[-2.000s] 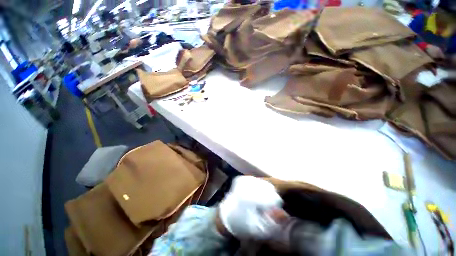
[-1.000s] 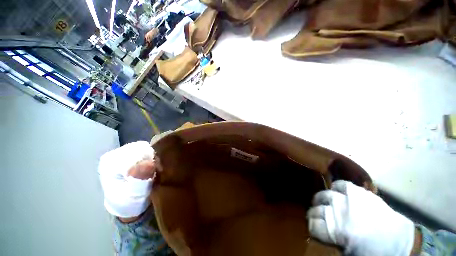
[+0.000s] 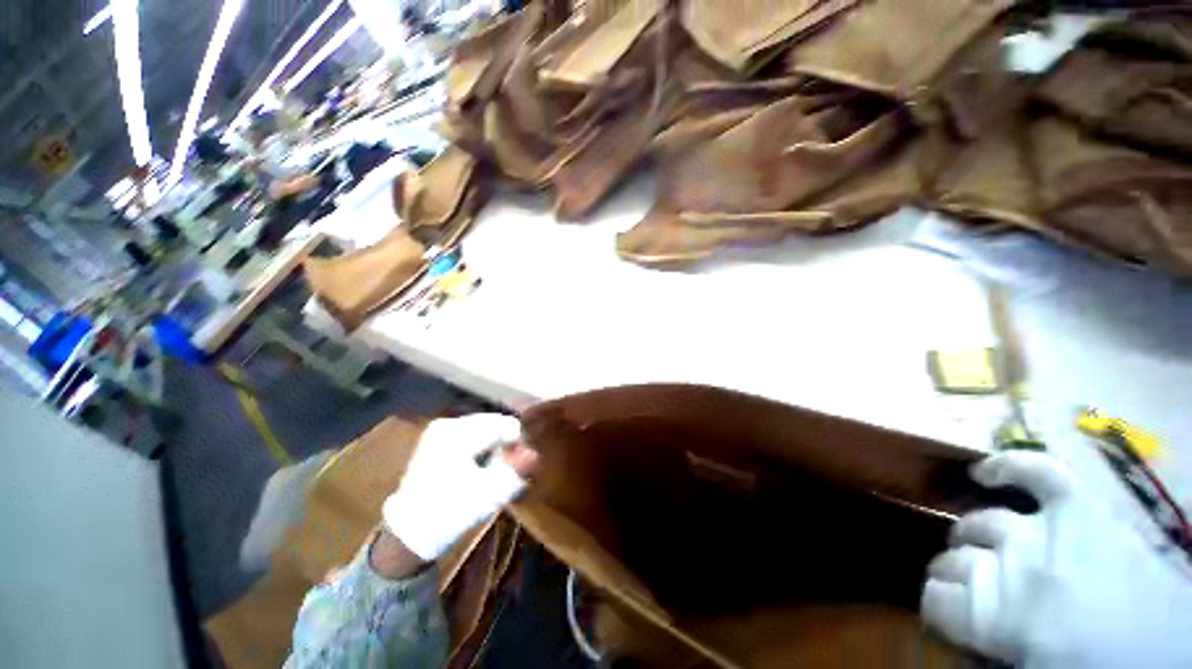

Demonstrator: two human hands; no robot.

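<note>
A brown bag (image 3: 784, 425) is held open at the bottom centre, its mouth facing me and its inside dark. A small pale label (image 3: 720, 472) shows faintly on the inner far wall. My left hand (image 3: 458, 484), in a white glove with a bare fingertip showing, grips the bag's left corner. My right hand (image 3: 1033, 562), in a white glove, holds the right end of the mouth, fingers curled over the rim. The bag's lower part is cut off by the picture's bottom edge.
The white table (image 3: 575, 314) lies beyond the bag, with brown bags (image 3: 811, 144) piled at its back. A small yellow block (image 3: 965, 370), a yellow-ended tool (image 3: 1119, 433) and red-and-black handles (image 3: 1158, 503) lie at right. More brown bags (image 3: 320, 555) are stacked at lower left.
The view has swung right and the bag's mouth looks flatter and narrower. Both hands still hold its ends. The stacked bags at left and the tools at right are back in view.
</note>
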